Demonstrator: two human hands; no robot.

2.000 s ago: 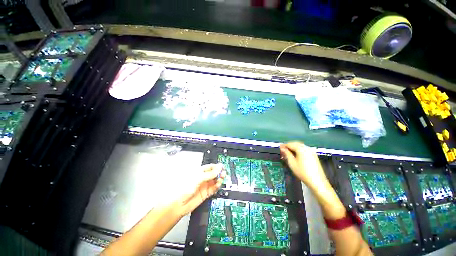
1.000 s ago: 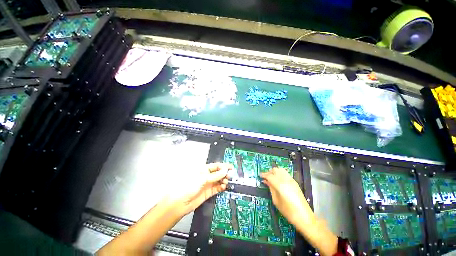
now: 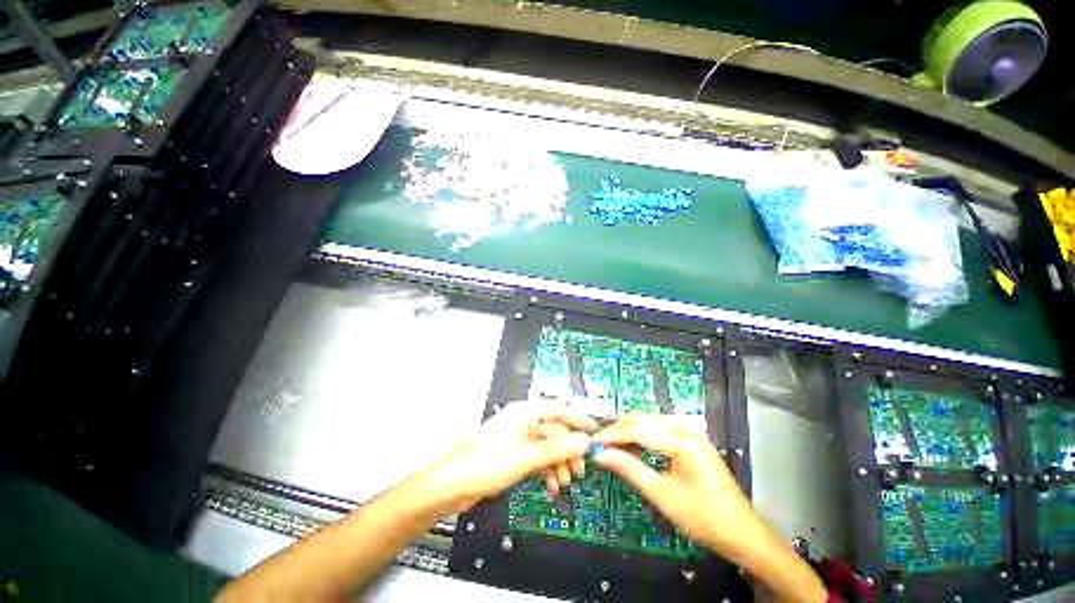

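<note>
My left hand (image 3: 525,450) and my right hand (image 3: 670,469) are bare and meet fingertip to fingertip above the green circuit boards (image 3: 663,386) in the black carrier frame (image 3: 727,430). A tiny blue component (image 3: 597,449) shows at the pinched fingertips of my right hand, close against my left fingers. Whether my left hand also grips something is hidden. The hands cover the middle of the frame. Behind lie a loose pile of whitish components (image 3: 481,186) and a smaller pile of blue components (image 3: 637,201) on the green mat (image 3: 507,262).
A plastic bag of blue components (image 3: 866,230) and a black-handled tool (image 3: 996,262) lie at right. Another carrier frame (image 3: 852,448) sits right. Stacked black pallets (image 3: 130,318) stand left, beside a pink-white item (image 3: 336,127). Yellow components (image 3: 1061,218) and a green fan (image 3: 986,52) are far right.
My right hand has moved from the upper boards down and left to meet my left hand. My left hand has shifted right and slightly down. The camera view has also shifted.
</note>
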